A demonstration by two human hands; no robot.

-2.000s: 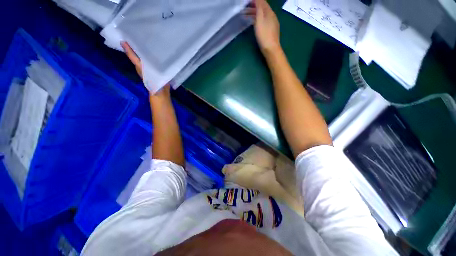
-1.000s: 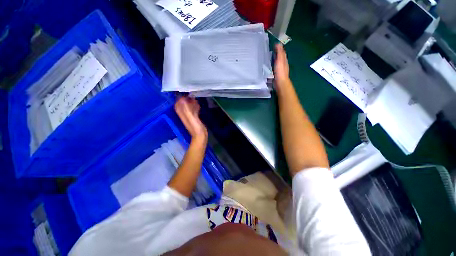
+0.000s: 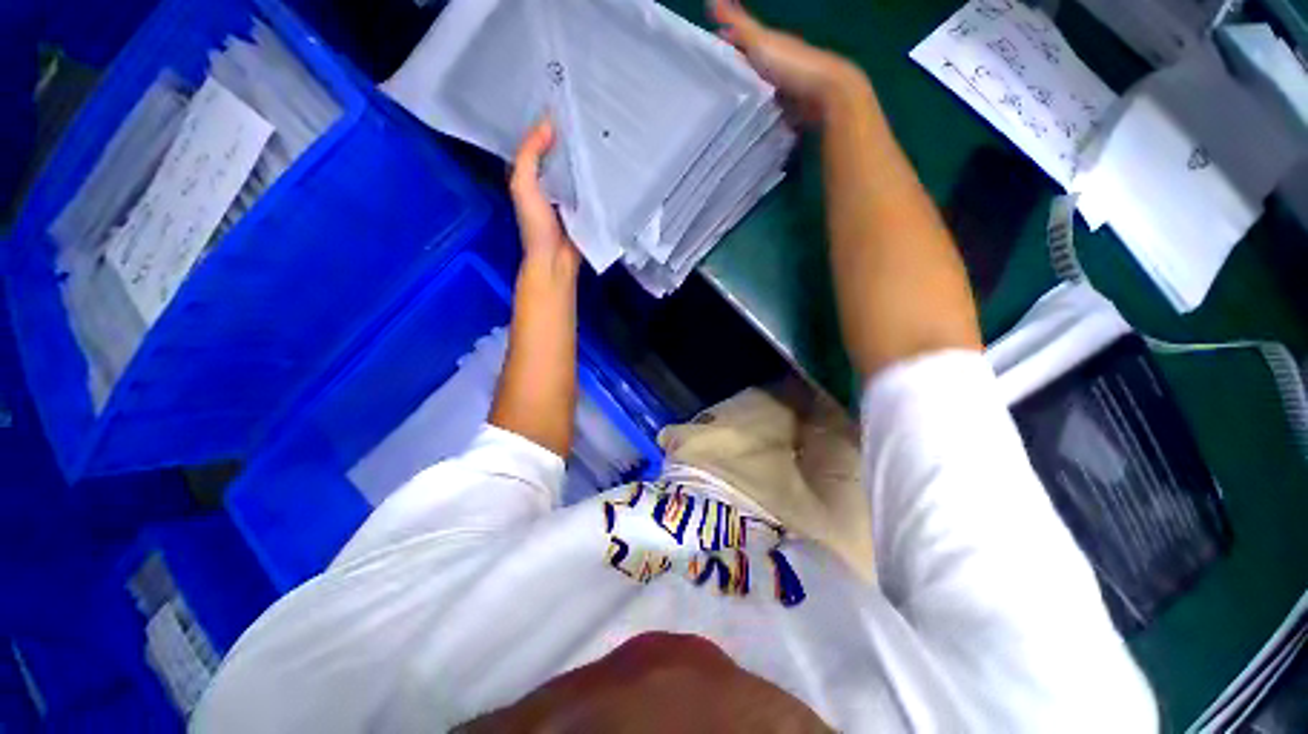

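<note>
A stack of translucent grey-white pouches point(image 3: 631, 136) lies at the upper middle, over the corner of the green bench. My left hand point(image 3: 538, 201) is at the stack's near left edge, its thumb on the top pouch and its other fingers hidden beneath. The top pouch is bent up beside it. My right hand point(image 3: 789, 65) is at the stack's far right edge, fingers extended, touching or very close to it. The pouches at the right lie fanned unevenly.
Blue crates with upright pouches stand at left point(image 3: 287, 308) and below point(image 3: 387, 359). On the green bench point(image 3: 889, 58) are a handwritten sheet point(image 3: 1011, 72), white sheets point(image 3: 1183, 172), a label strip point(image 3: 1062, 237) and a glossy black rectangle point(image 3: 1119, 473).
The stack has turned from lying square to slanted, and its top pouch is now bent. My left hand has moved up onto its edge. The red item has left the view.
</note>
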